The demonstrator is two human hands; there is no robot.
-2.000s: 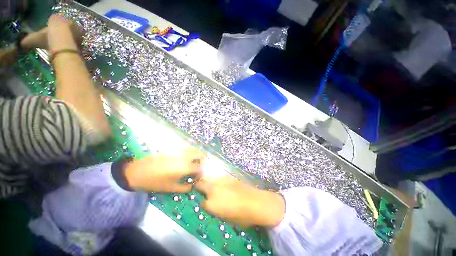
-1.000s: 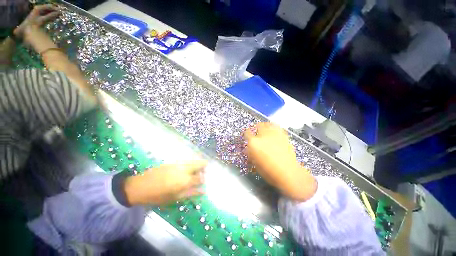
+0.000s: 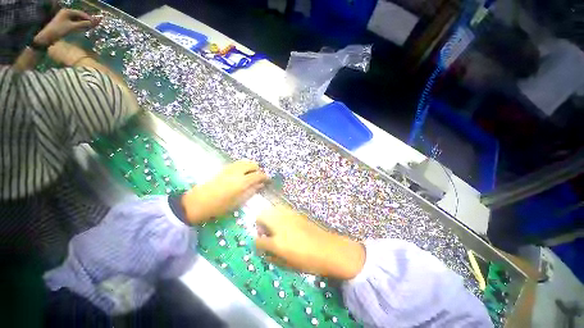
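My left hand point(image 3: 224, 191) is over the near edge of the heap of small metal components point(image 3: 275, 141), its fingertips close together at the pale metal rail. My right hand point(image 3: 301, 243) is over the green circuit boards point(image 3: 221, 251), fingers curled, just right of and nearer than my left hand. The hands do not touch. Whether either hand holds a small part cannot be told. The boards carry rows of silver and dark parts. The pale rail point(image 3: 192, 157) glares between the boards and the heap.
A trough rim point(image 3: 288, 118) runs along the heap. Beyond it on a white ledge lie a clear bag point(image 3: 317, 73), a blue tray point(image 3: 339, 125), a small blue tray point(image 3: 182, 36) and a grey device point(image 3: 416, 179). A neighbour's striped sleeve point(image 3: 57, 122) is at left.
My right hand has come back from the heap to over the boards. My left hand has moved up and away from me to the heap's edge. The neighbour's arms have shifted.
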